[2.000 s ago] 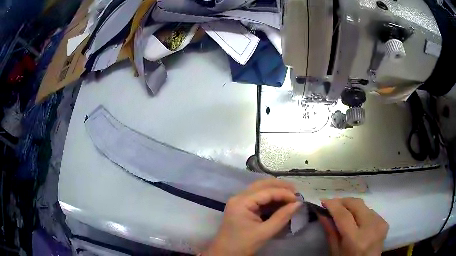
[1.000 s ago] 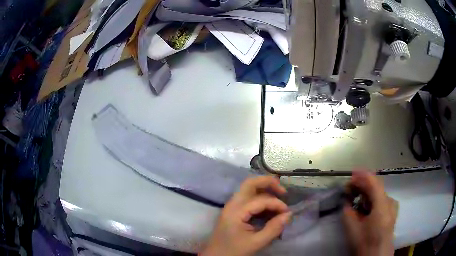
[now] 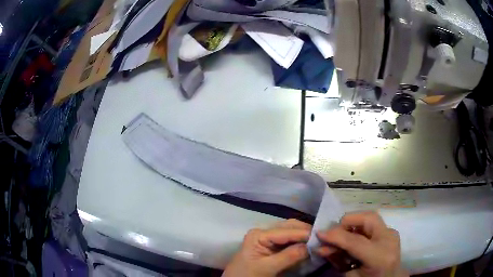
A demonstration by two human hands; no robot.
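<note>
A long curved grey band (image 3: 216, 165) lies on the white table, its pointed far end at the left. A black edging (image 3: 259, 205) shows along its lower edge. My left hand (image 3: 275, 248) pinches the band's near part, which folds upward in a pale flap between my hands. My right hand (image 3: 361, 243) holds the same part, fingertips close to my left ones. Something small and dark with a shiny spot shows under my right fingers; I cannot tell its shape.
The machine head (image 3: 389, 48) stands at the back right over its lit bed (image 3: 378, 162). Black-handled scissors (image 3: 470, 143) lie at the bed's right. Tangled offcuts (image 3: 259, 19) and brown cardboard (image 3: 86, 70) are at the back. A purple stool (image 3: 62, 262) is at lower left.
Both hands have come together on the band, and its near part now stands folded up between them. The right hand has moved left and down. The whole view has shifted slightly.
</note>
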